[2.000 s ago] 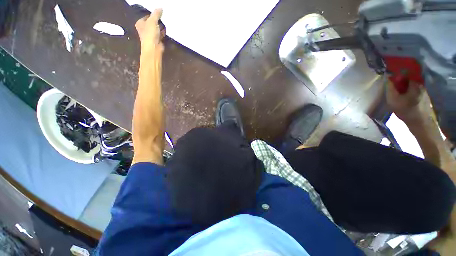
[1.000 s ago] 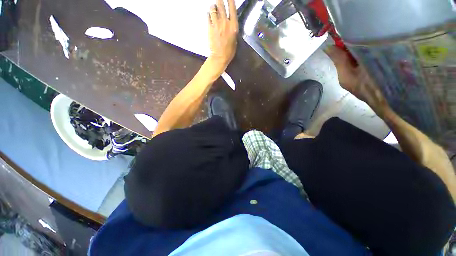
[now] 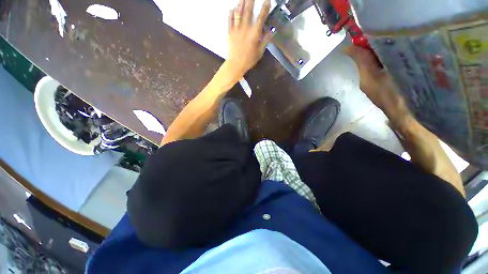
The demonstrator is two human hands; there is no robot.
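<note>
The cutting machine [image 3: 422, 69] stands at the upper right, its grey, labelled body cut off by the frame edge. Its silver base plate [image 3: 315, 45] lies at the corner of the white marker paper [image 3: 195, 21] at the top. The red handle [image 3: 356, 32] is on the machine's near side. My right hand [image 3: 369, 67] is closed at the red handle, partly hidden by the machine body. My left hand [image 3: 249, 35] lies flat on the paper, fingers spread, beside the base plate. The knife's contact with the lay is cut off at the top edge.
A white tub [image 3: 51, 115] with dark scraps stands beside the dark brown table [image 3: 128, 64] at left. White offcuts [image 3: 103, 12] lie on the table, one [image 3: 245, 87] near my left wrist. My shoes [image 3: 319, 120] are on the table. A pale blue surface [image 3: 53, 160] is lower left.
The machine has moved left to the paper's corner, my right hand with it. My left hand has left the paper's left edge and moved right, now flat beside the base plate.
</note>
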